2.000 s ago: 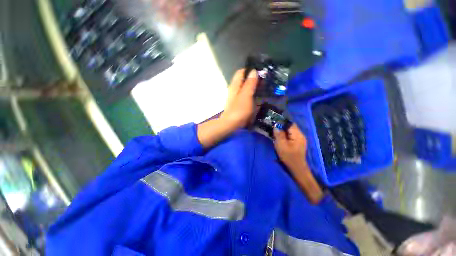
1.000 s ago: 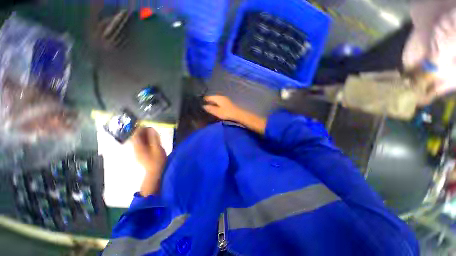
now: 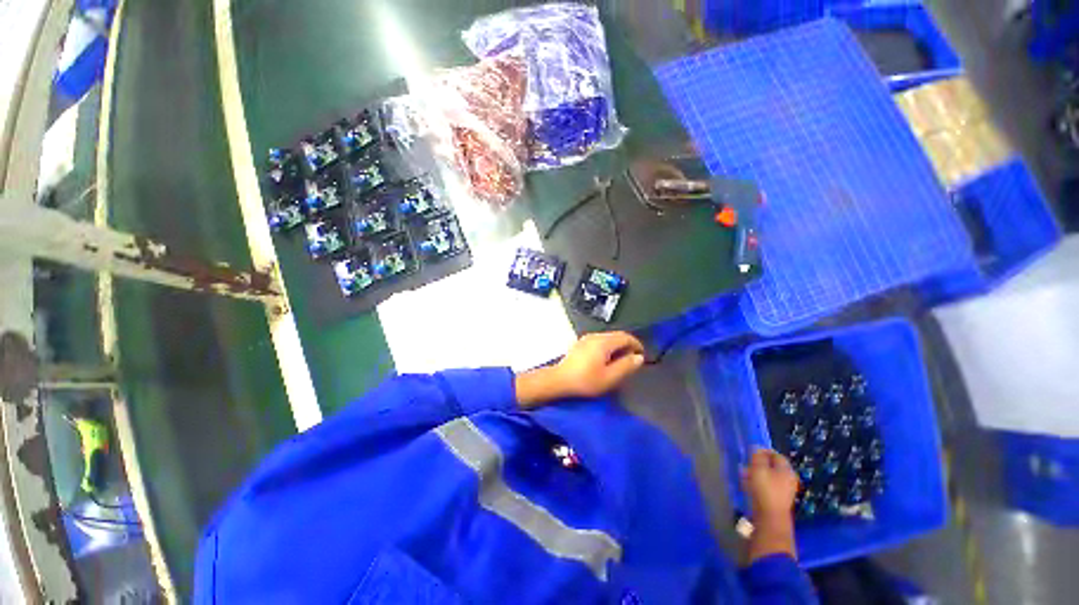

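Observation:
Two small black and silver assemblies lie apart on the green bench: one at the white sheet's edge, one to its right. My left hand is bent at the bench's near edge below them; a thin black line runs right from its fingertips, and I cannot tell if it is held. My right hand grips the near left rim of the blue turnover bin. Rows of small assemblies lie inside the bin. More assemblies stand in rows on a dark sheet at the bench's left.
Clear bags with copper-red and blue-purple contents lie behind the sheet. Black cable pieces and a hand tool with a red-orange part lie right of them. A large blue grid top adjoins the bench, with cartons beyond.
The two assemblies, held in my hands two seconds ago, now lie on the bench. My left hand has left them for the bench edge. My right hand has moved to the bin's rim.

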